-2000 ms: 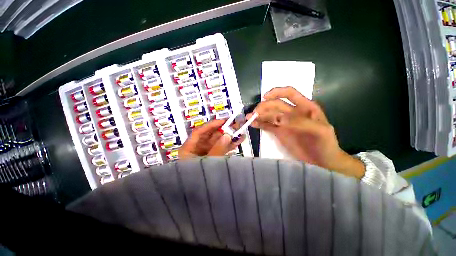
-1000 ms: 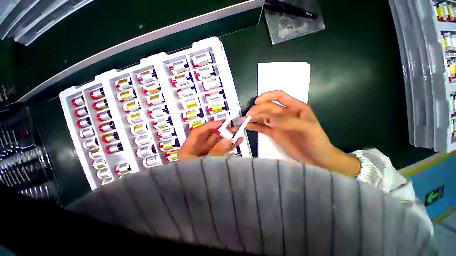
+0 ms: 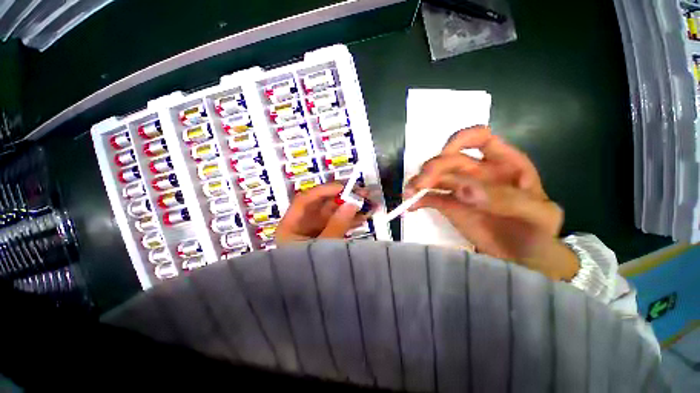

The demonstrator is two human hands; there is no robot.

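My left hand (image 3: 318, 215) holds a small cylindrical cell (image 3: 351, 203) with a red end and a dark end, over the right edge of the blister tray. A short white piece stands up from the cell. My right hand (image 3: 495, 196), slightly blurred, pinches a narrow white strip (image 3: 407, 206) whose free end points toward my left hand. The strip appears apart from the cell. The white sheet (image 3: 445, 115) lies under my right hand, partly hidden. The white blister tray (image 3: 351, 84) holds rows of similar cells; its near side is hidden by my clothing.
A black tool (image 3: 470, 9) lies on a greyish clear square (image 3: 460, 38) at the far side. Stacked trays (image 3: 652, 123) stand at right, and more (image 3: 57, 19) at upper left. Dark fixtures (image 3: 38, 246) are at left. A pale raised edge (image 3: 230, 47) runs behind the tray.
My right hand has moved right, away from my left hand, with the white strip between its fingertips. My left hand still holds the cell in about the same place. The view has shifted slightly.
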